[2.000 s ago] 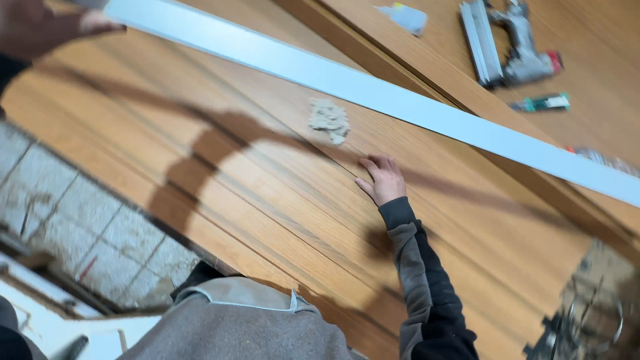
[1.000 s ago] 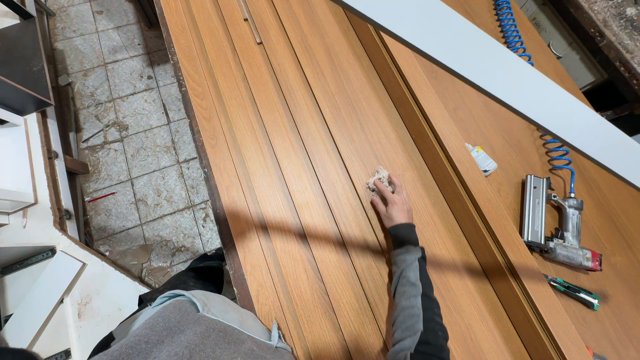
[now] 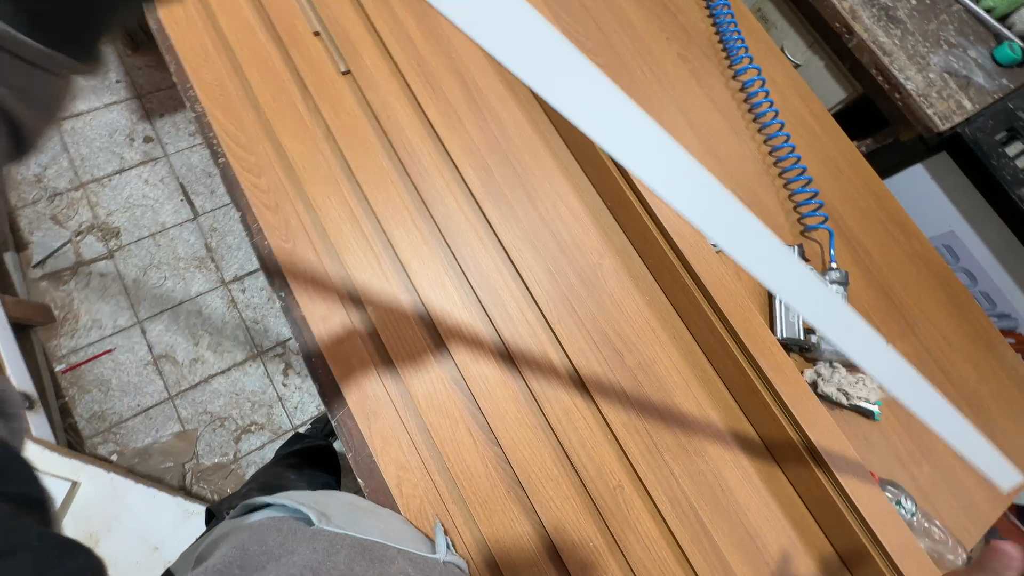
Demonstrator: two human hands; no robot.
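Note:
A long white strip point(image 3: 688, 184) runs diagonally from the top middle to the lower right, above the wood-grain boards point(image 3: 480, 264). At the bottom right corner only a blurred bit of my right hand point(image 3: 1002, 558) shows, near the strip's lower end; whether it touches anything cannot be told. My left hand is out of view; a dark, blurred sleeve shape fills the top left corner. A crumpled pale rag point(image 3: 844, 382) lies partly over a green-ended tool point(image 3: 868, 411), beside a pneumatic nail gun point(image 3: 790, 320) that is partly hidden behind the strip.
A coiled blue air hose point(image 3: 772, 128) leads to the nail gun. A clear plastic bottle point(image 3: 920, 520) lies at lower right. Thin wooden sticks point(image 3: 326, 40) rest on the boards. Left of the boards is a dirty tiled floor point(image 3: 176, 288); a worn bench point(image 3: 904, 48) stands at upper right.
The rag, under my right hand on the boards one second ago, now lies by the nail gun. My right hand has moved off the boards to the lower right corner. The white strip now covers part of the gun.

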